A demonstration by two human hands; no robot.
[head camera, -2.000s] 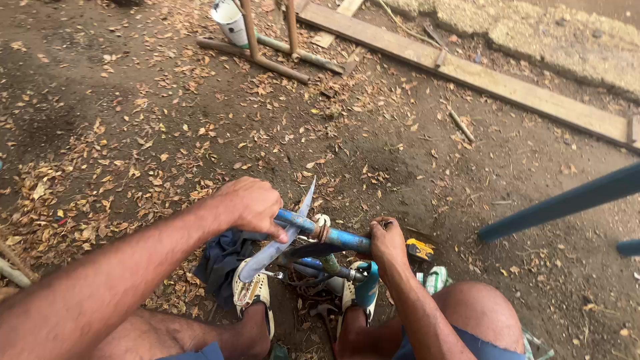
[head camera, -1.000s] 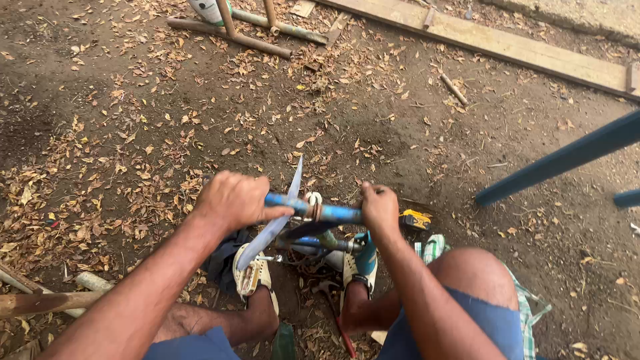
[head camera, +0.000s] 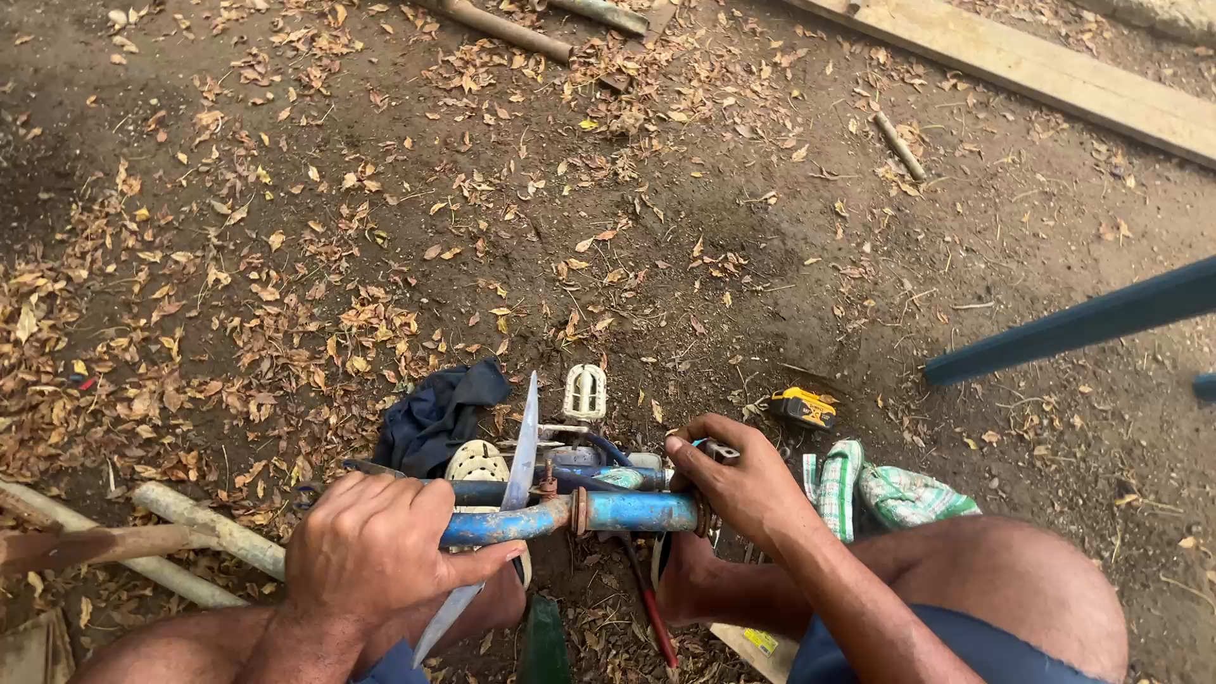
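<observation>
My left hand (head camera: 380,551) is closed around the left end of a rusty blue metal bicycle-frame tube (head camera: 646,511). At the tube's right end, my right hand (head camera: 727,470) rests its fingers around the rim. A long pointed grey blade-like strip (head camera: 521,456) crosses behind the tube just right of my left hand, its lower end showing beneath. A rusty bolt (head camera: 548,482) stands up at the tube's middle. Beyond the tube, a cream bicycle pedal (head camera: 585,392) and more blue tubing lie between my feet, partly hidden.
Dark cloth (head camera: 442,418) lies left of the pedal. On the right are a yellow-and-black battery pack (head camera: 804,408), a green-checked cloth (head camera: 841,484) and a blue post (head camera: 1073,323). A red-handled tool (head camera: 657,622) lies below the tube. Poles (head camera: 204,522) lie left, a wooden plank (head camera: 1026,62) at upper right.
The blue tube has turned in my hands, and its joint with the bolt now faces up. The pedal has come into view beyond it. The view has shifted down and closer.
</observation>
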